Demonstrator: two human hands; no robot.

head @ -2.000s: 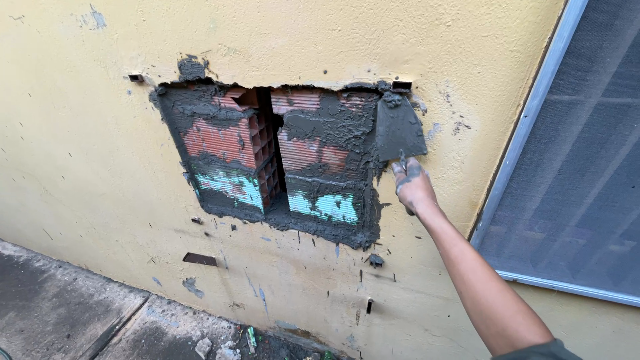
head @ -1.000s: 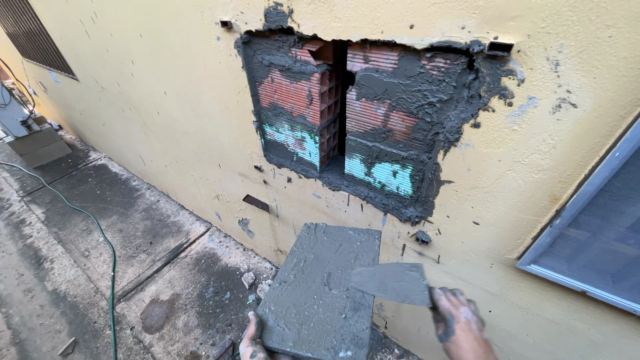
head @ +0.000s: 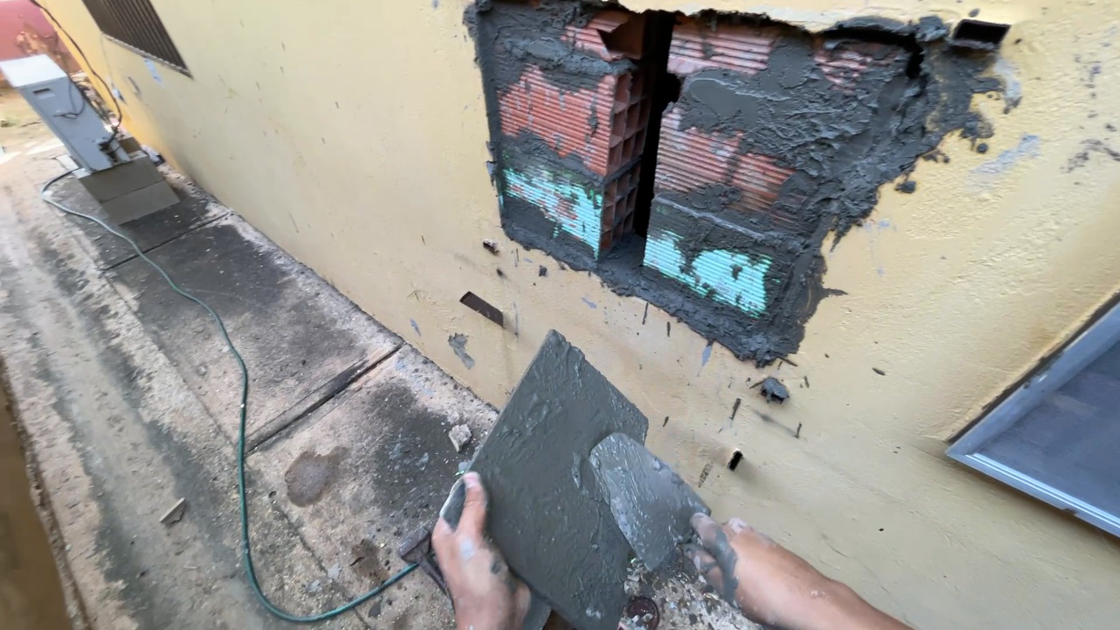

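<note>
A flat rectangular board (head: pixel 560 490) coated with grey mortar is gripped at its left edge by my left hand (head: pixel 479 556). My right hand (head: pixel 731 560) holds a trowel (head: pixel 652 499) whose mortar-smeared blade lies over the board's right side; its handle is mostly hidden in my fingers. Above them, a rectangular recess in the yellow wall holds hollow clay bricks (head: pixel 560 114), partly covered with grey mortar (head: pixel 787 105) and patches of turquoise paint. A dark vertical gap splits the brickwork, showing open brick cells on its left side.
A green hose (head: pixel 243 394) curves along the stained concrete walkway (head: pixel 262 289). Grey blocks (head: pixel 131 188) support a pale metal unit at the far left. A framed window (head: pixel 1050 437) is at the right. Small rubble (head: pixel 459 436) lies near the wall's foot.
The trowel, at the recess's upper right edge two seconds ago, has come down to the board. Since one second ago, the board has tilted and the blade overlaps it more. The view has shifted down and left.
</note>
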